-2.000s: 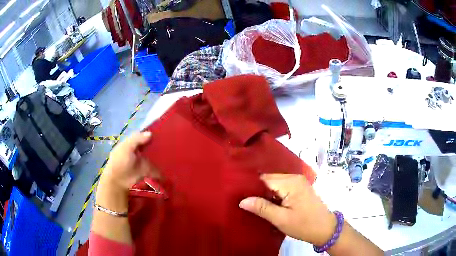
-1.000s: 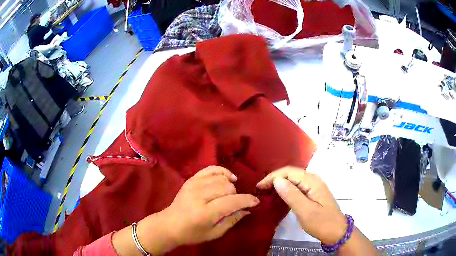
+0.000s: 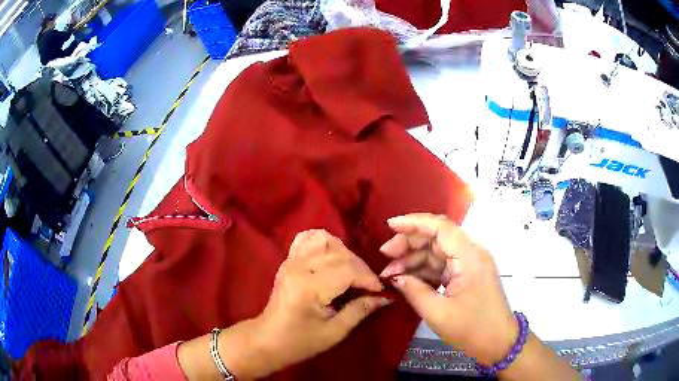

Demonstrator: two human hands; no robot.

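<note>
A dark-red garment lies spread over the table, with a folded red flap at its top and a pale-edged zip forming a V at its left. My left hand pinches a small bit of red cloth between thumb and forefinger over the lower part of the garment. My right hand pinches the same spot from the right, its fingertips nearly touching those of my left hand. The pinched piece is mostly hidden by my fingers.
The white sewing machine stands at the right. A black phone and a dark crinkled packet lie below it. A clear plastic bag with red pieces and a patterned bundle are behind. A person is at the far left back.
My hands have come together from apart and now pinch cloth at one spot. The garment has been laid down flatter, with its zip side spread left. The view has tilted downward.
</note>
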